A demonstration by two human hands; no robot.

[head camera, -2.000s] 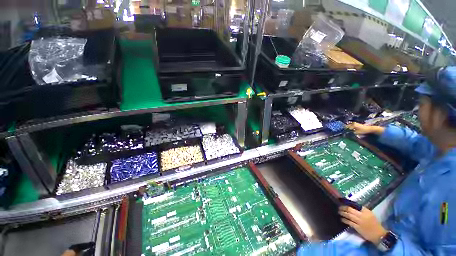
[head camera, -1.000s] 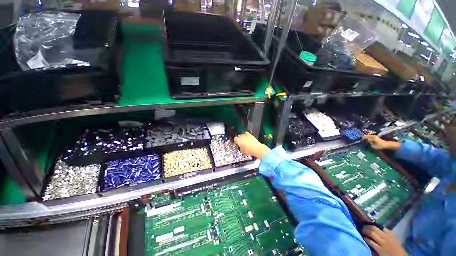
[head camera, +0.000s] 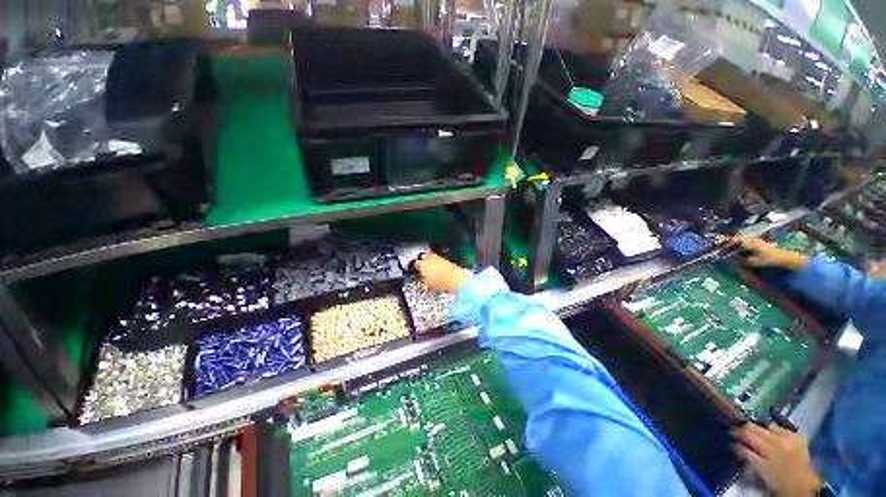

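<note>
My right hand (head camera: 440, 274), in a light blue sleeve, reaches over the right front bin of silver-white components (head camera: 428, 307). Its fingertips are at the back of that bin, beside the grey components (head camera: 340, 273). Whether the fingers hold a piece is too small to tell. My left hand is not in view. The green circuit board (head camera: 418, 432) lies in its carrier below the bins, partly covered by my right sleeve. Bins of tan components (head camera: 357, 328), blue components (head camera: 249, 355) and silver-white components (head camera: 134, 381) stand to the left.
Black components (head camera: 206, 297) fill the rear left bin. Large black totes (head camera: 398, 146) stand on the upper shelf. At right, another person's hands (head camera: 777, 456) are at a second board (head camera: 729, 330) and its bins. A metal shelf post (head camera: 491, 233) stands behind my hand.
My right hand came in from out of view and reached the right front bin, then moved slightly left and back toward the grey bin. The camera view has shifted.
</note>
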